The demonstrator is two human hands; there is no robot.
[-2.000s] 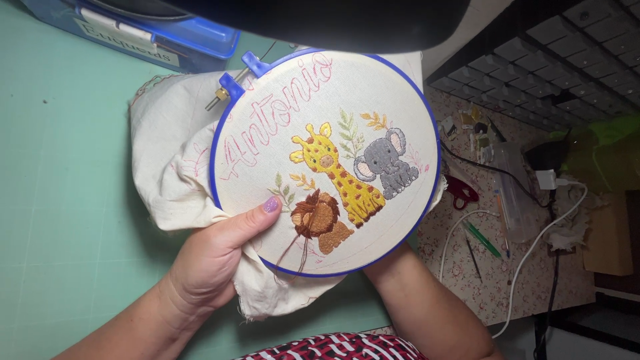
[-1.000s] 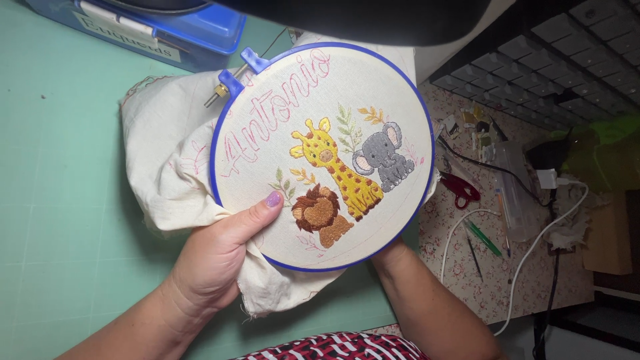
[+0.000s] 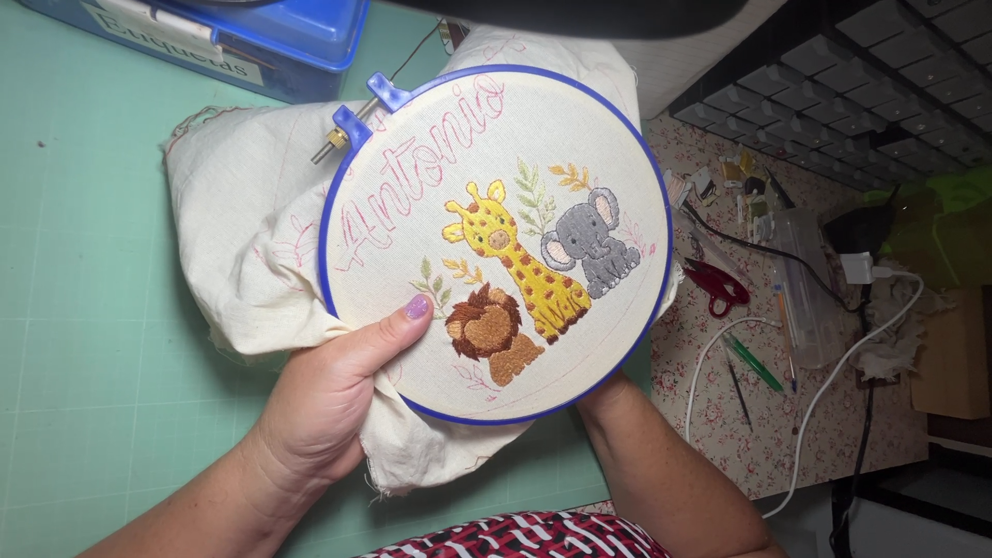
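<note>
My left hand grips the lower left of a blue embroidery hoop, thumb on the front. Cream fabric is stretched in it and hangs out around its back. On the fabric are an embroidered giraffe, a grey elephant and a brown lion, with stitched leaves among them and pink outlined lettering above. The hoop's brass screw points to the upper left. My right hand is hidden behind the lower right of the hoop; only its wrist and forearm show.
A blue plastic case stands at the upper left on the green cutting mat. To the right, a floral surface holds red-handled scissors, a green pen, thread bobbins and white cables. Small drawers stand at the upper right.
Two seconds ago brown thread strands hung over the front of the fabric below the lion; they no longer show there. The left hand keeps its hold on the hoop.
</note>
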